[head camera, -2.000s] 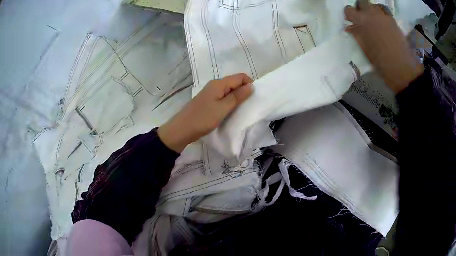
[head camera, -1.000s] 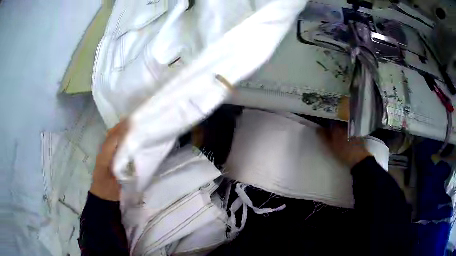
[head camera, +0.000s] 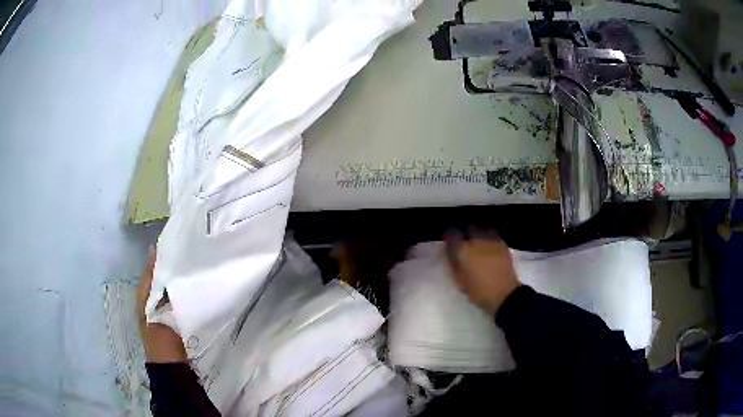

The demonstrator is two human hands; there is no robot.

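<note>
The white garment body with dark topstitching lies in a long strip from top centre down to the left. My left hand grips its lower left end, the fingers partly hidden behind the cloth. My right hand, slightly blurred, is over a smooth white cloth stack at the lap, its fingertips at the upper edge; I cannot tell if it holds any. The shiny steel folder stands at the table edge with no cloth in it.
The machine bed has a printed ruler scale along its front edge. Red-handled snips lie at the right. More stitched white pieces are heaped at the lap. A yellow-green board lies under the garment.
The garment has swung left and down with my left hand, away from the machine bed. My right hand released the garment's right end and moved to the lap stack, then shifted left along it.
</note>
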